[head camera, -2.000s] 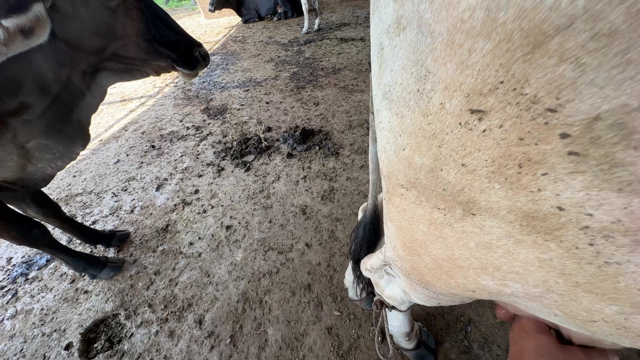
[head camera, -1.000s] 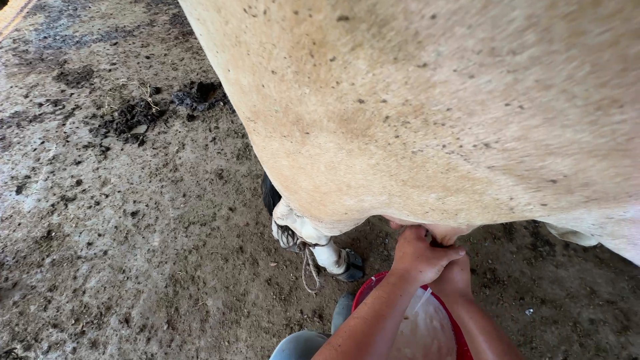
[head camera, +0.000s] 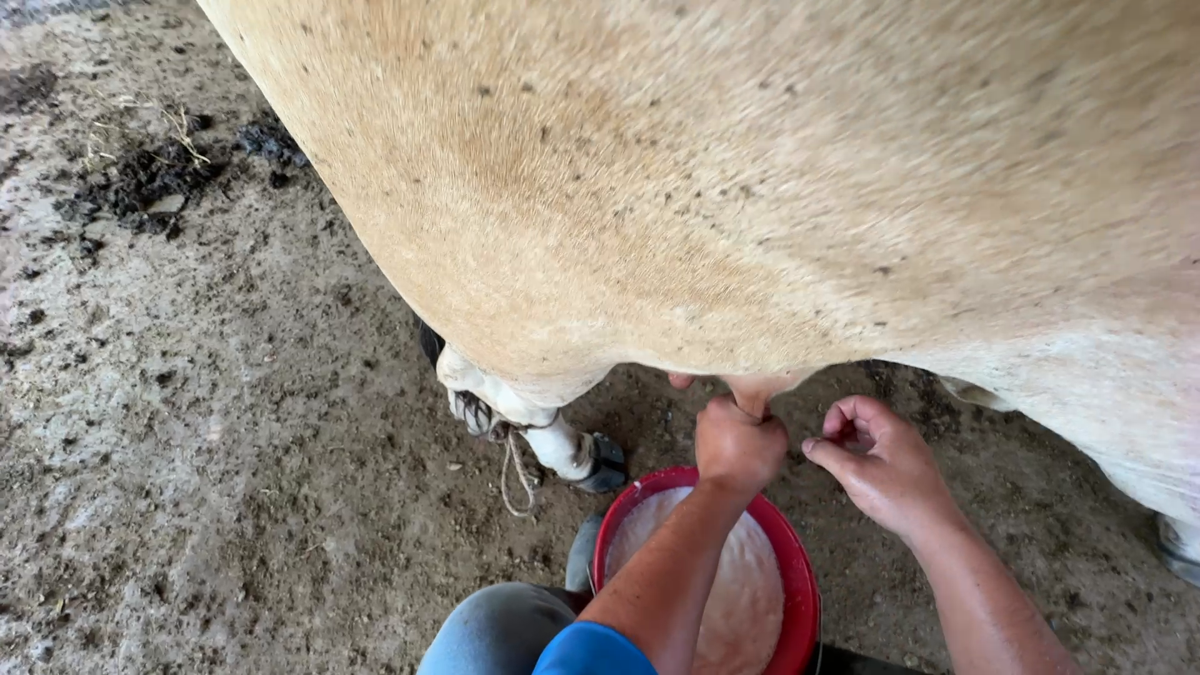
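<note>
The flank of a tan cow (head camera: 656, 187) fills the upper part of the head view. My left hand (head camera: 741, 445) is closed around a teat (head camera: 752, 392) under the cow's belly. To its right, my right hand (head camera: 867, 459) is off the udder, its fingers curled and thumb apart, with nothing seen in it. Below both hands stands a red bucket (head camera: 797, 581) with frothy white milk (head camera: 741, 600) in it, partly covered by my left forearm. Another teat (head camera: 682, 381) shows left of the held one.
The cow's hind leg (head camera: 561, 445) has a rope (head camera: 514, 473) tied around it, beside the dark tail tip. My knee (head camera: 497, 628) is left of the bucket. Dung (head camera: 150, 183) lies on the dirt floor at upper left. A front hoof (head camera: 1179, 553) shows at the right edge.
The view has swung toward the udder and bucket. One second ago both hands were together at the udder; now my right hand is apart from it, to the right. My left hand stays at the teat.
</note>
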